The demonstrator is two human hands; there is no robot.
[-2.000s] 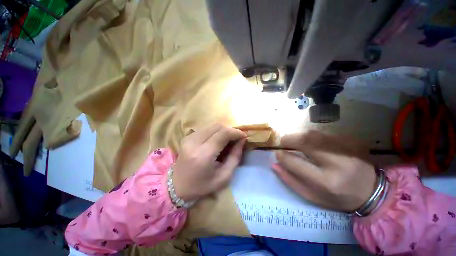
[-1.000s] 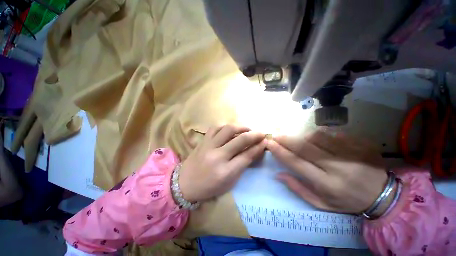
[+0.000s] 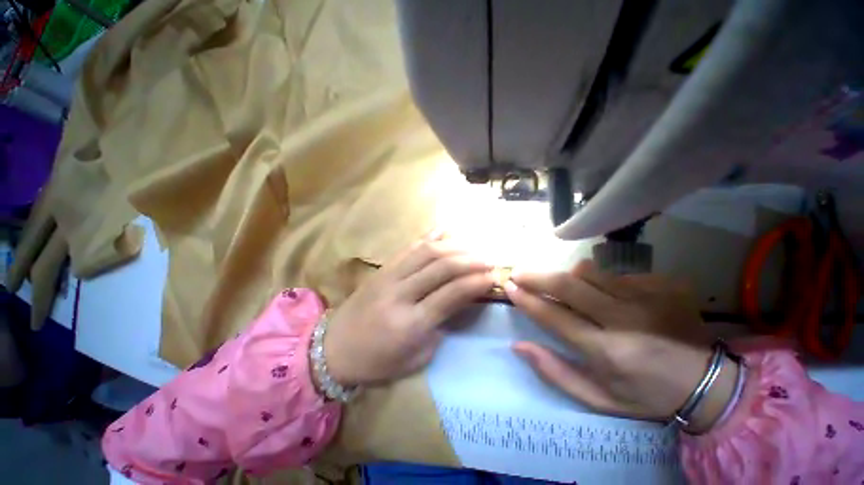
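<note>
A large tan cloth [image 3: 322, 189] lies wrinkled left of the needle area and hangs over the front edge. My left hand [image 3: 403, 308] lies on the cloth, fingertips pressing near a small folded tan edge [image 3: 500, 277]. My right hand [image 3: 606, 332] lies flat to the right, its fingertips touching the same small folded edge. The sewing machine head [image 3: 531, 85] stands above. The presser foot area is washed out by lamp glare, so the needle cannot be made out.
Orange-handled scissors [image 3: 801, 284] lie at the right. A printed ruler scale [image 3: 559, 440] runs along the white table's front edge. A dark round knob [image 3: 622, 256] sits under the machine head. Purple and green things show at the far left.
The folded piece seen between my hands two seconds ago is now mostly covered by my fingertips. My right hand has moved left onto it. The view has shifted, with the machine head looming larger.
</note>
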